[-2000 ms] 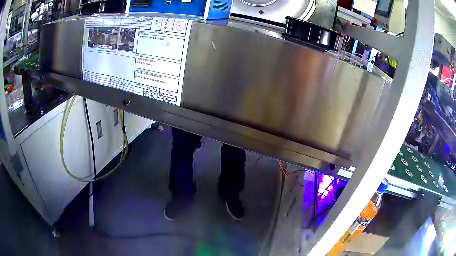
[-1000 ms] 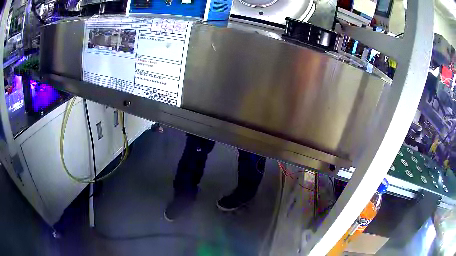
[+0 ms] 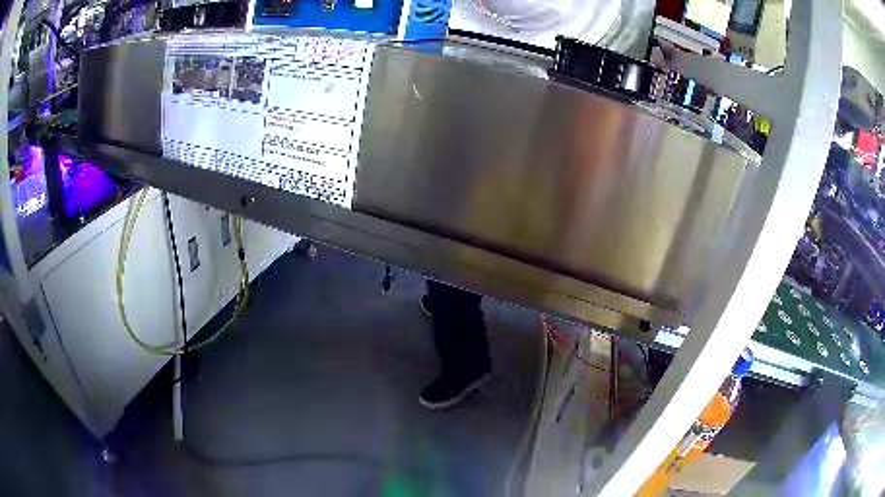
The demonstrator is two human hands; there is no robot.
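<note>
Neither of my hands is in view. Nearest in front of me is a steel front panel (image 3: 543, 175) that runs across the upper half. A white instruction sheet (image 3: 262, 116) with photos and print is fixed to its left part. Above the panel stand the lower part of a blue box (image 3: 330, 14) and a black fan (image 3: 602, 66), seen edge-on. On the right, a green conveyor belt (image 3: 805, 330) carries rows of small pale discs.
A thick white frame post (image 3: 747, 262) slants down the right side. An orange drink bottle (image 3: 704, 422) and cardboard (image 3: 713, 473) are beside it. A white cabinet (image 3: 87, 301) with a yellow hose stands left. A person's leg (image 3: 456, 335) shows beyond the panel.
The person's legs under the panel have shifted; now mainly one dark leg and shoe show. Purple light now shows at the left and no longer behind the post. The bench, sheet and post look unmoved.
</note>
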